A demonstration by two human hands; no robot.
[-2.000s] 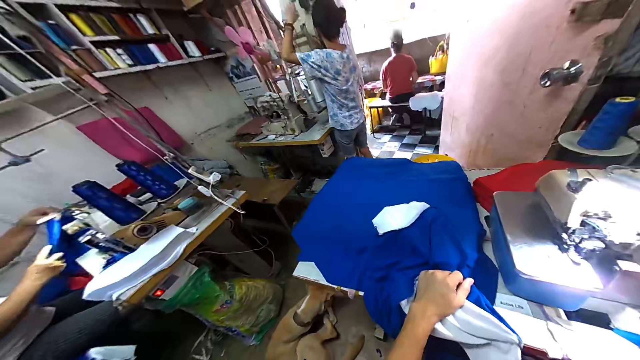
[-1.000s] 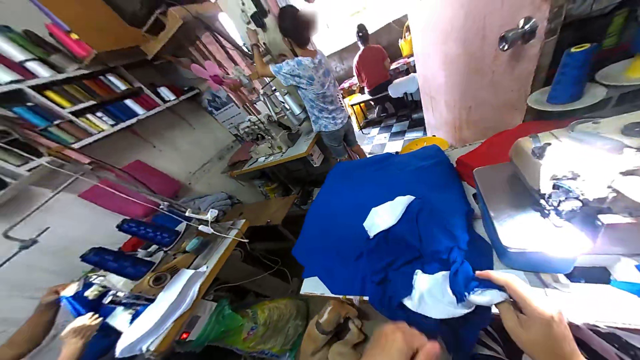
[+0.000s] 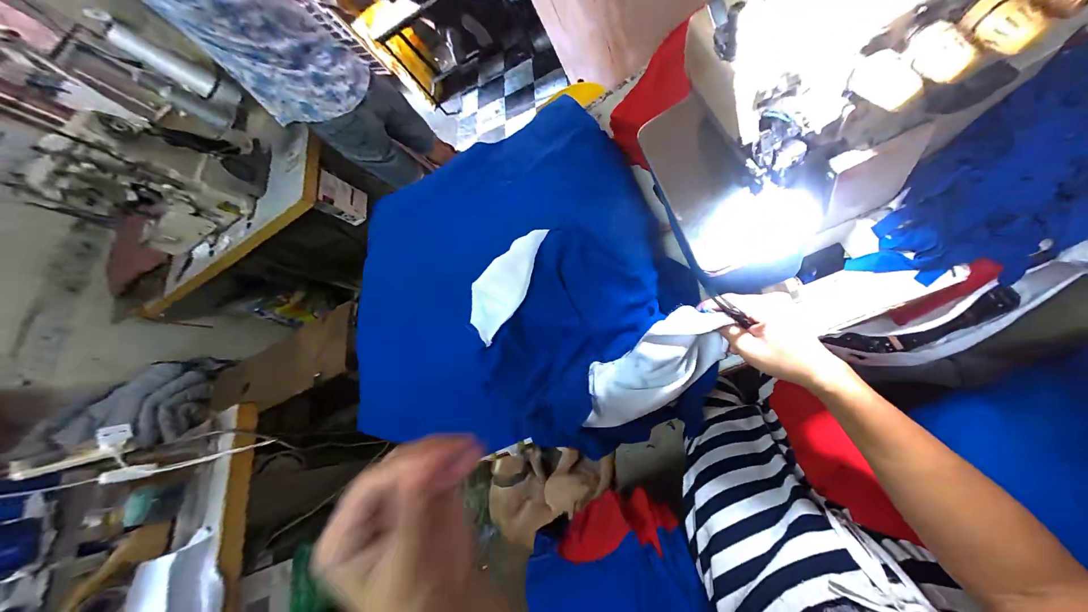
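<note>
Blue fabric (image 3: 476, 212) with a white patch (image 3: 506, 285) is spread over the work surface. At its lower right corner lies a bunched white cloth piece (image 3: 650, 370). My right hand (image 3: 773, 340) pinches the end of this white cloth beside the sewing machine; a dark, thin item shows at the fingertips, its kind unclear. My left hand (image 3: 408, 518) is raised in front of the near left edge of the blue fabric, blurred, and touches no cloth that I can see. The lit sewing machine (image 3: 773, 153) stands to the right of the fabric.
Red cloth (image 3: 650, 93) lies behind the machine. Another sewing machine (image 3: 144, 170) is on a table at the left, near a standing person (image 3: 280, 68). A tan dog (image 3: 544, 493) is on the floor below. More blue fabric (image 3: 1003, 161) lies at the right.
The view has turned strongly and come closer to the fabric. My left hand has come up into fuller view. My right hand stays at the white cloth.
</note>
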